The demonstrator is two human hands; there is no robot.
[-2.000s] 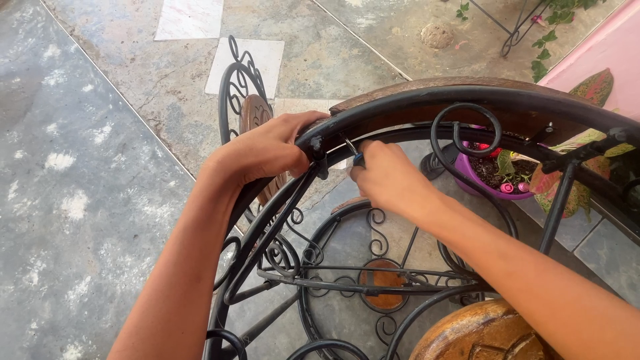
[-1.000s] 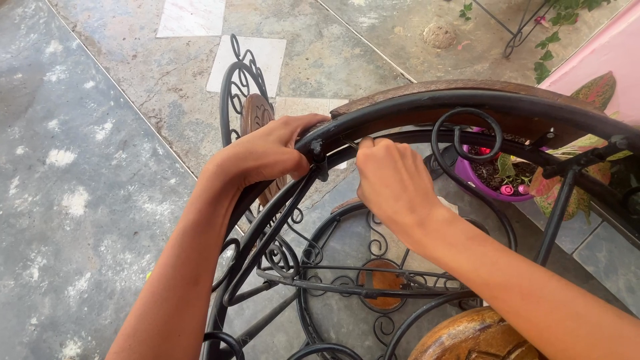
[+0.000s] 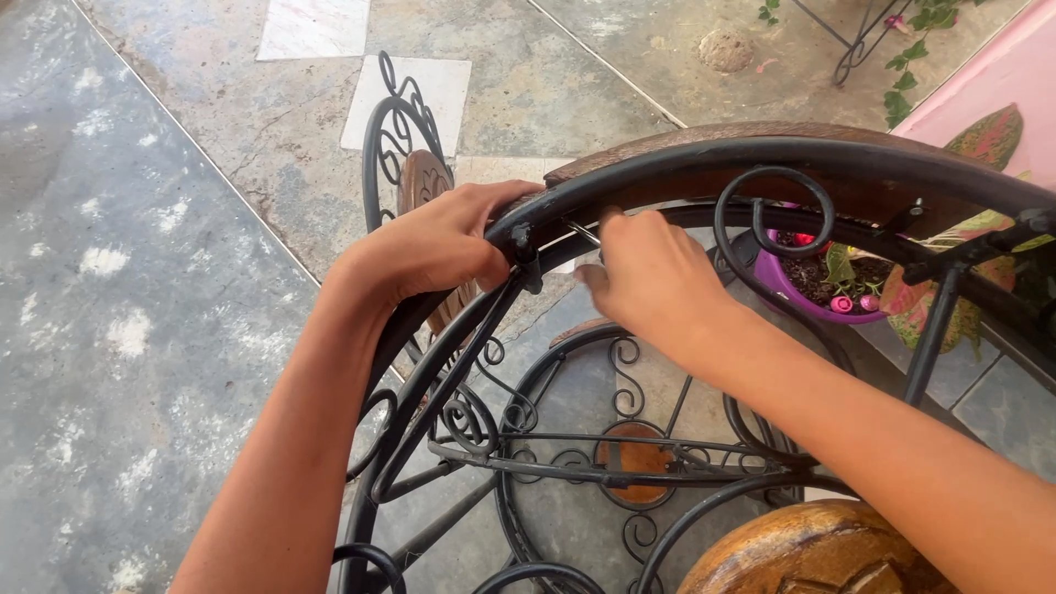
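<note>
A piece of black metal-frame furniture [image 3: 742,153] with curved tubes and scrolls spans the view, a brown wooden strip [image 3: 660,142] along its curved rim. My left hand [image 3: 429,239] grips the rim and wood at the upper left, beside a short metal joint [image 3: 524,243]. Inside the curve, just right of that joint, my right hand [image 3: 656,264] is closed on a slim metal tool [image 3: 582,233], whose shaft points up-left at the underside of the rim. The tool's handle is hidden in the fingers. At lower right lies a carved wooden disc [image 3: 792,544].
A purple pot [image 3: 775,285] with a leafy plant stands beyond the frame at right, near a pink wall [image 3: 973,74]. A bolt [image 3: 916,208] protrudes beneath the rim. Another scrolled metal piece with carved wood [image 3: 425,177] stands behind my left hand. Metal scrollwork lies below my right arm.
My right hand has shifted and turned slightly at the same spot under the rim. My left hand keeps its hold.
</note>
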